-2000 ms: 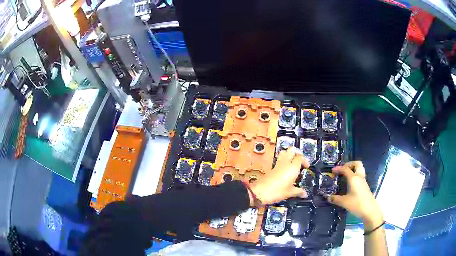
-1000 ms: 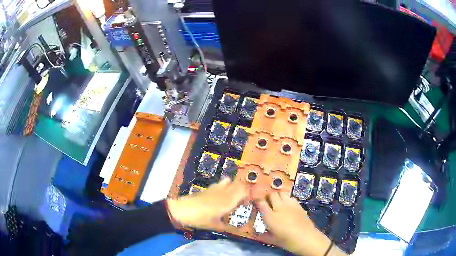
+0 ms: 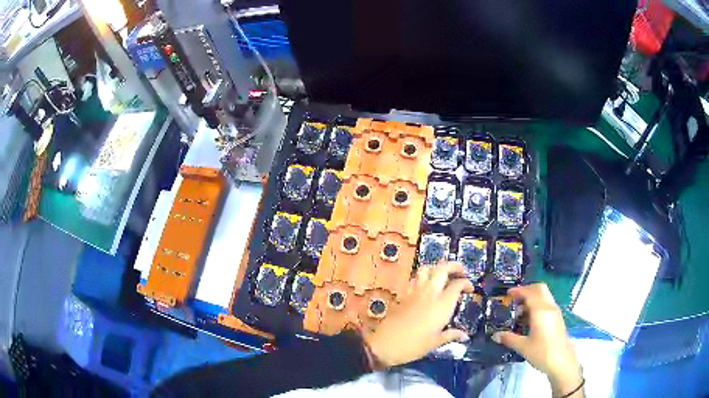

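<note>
An orange screw fixture point(image 3: 375, 221) lies across the black tray point(image 3: 532, 233). Its two columns of round seats show no modules. Silver-grey modules with black centres, many with orange-yellow strips, sit in tray pockets on both sides, such as one module point(image 3: 509, 259). My left hand point(image 3: 416, 319) reaches over the fixture's lower right; its thumb and fingers are around a module point(image 3: 469, 313) in the front row. My right hand point(image 3: 542, 330) pinches the module point(image 3: 501, 313) beside it at the tray's front right corner. The left palm hides part of the front row.
A second orange fixture point(image 3: 185, 233) lies on the pale machine bed, left of the tray. The screwdriving machine point(image 3: 225, 101) stands behind it. A dark panel point(image 3: 459, 58) stands behind the tray. A white sheet point(image 3: 619, 276) and a dark object point(image 3: 574, 210) are at the right.
Both hands have moved from the fixture's front end to the tray's front right. The two silver modules at the fixture's front are gone from their seats, and two modules now show in the front-row pockets.
</note>
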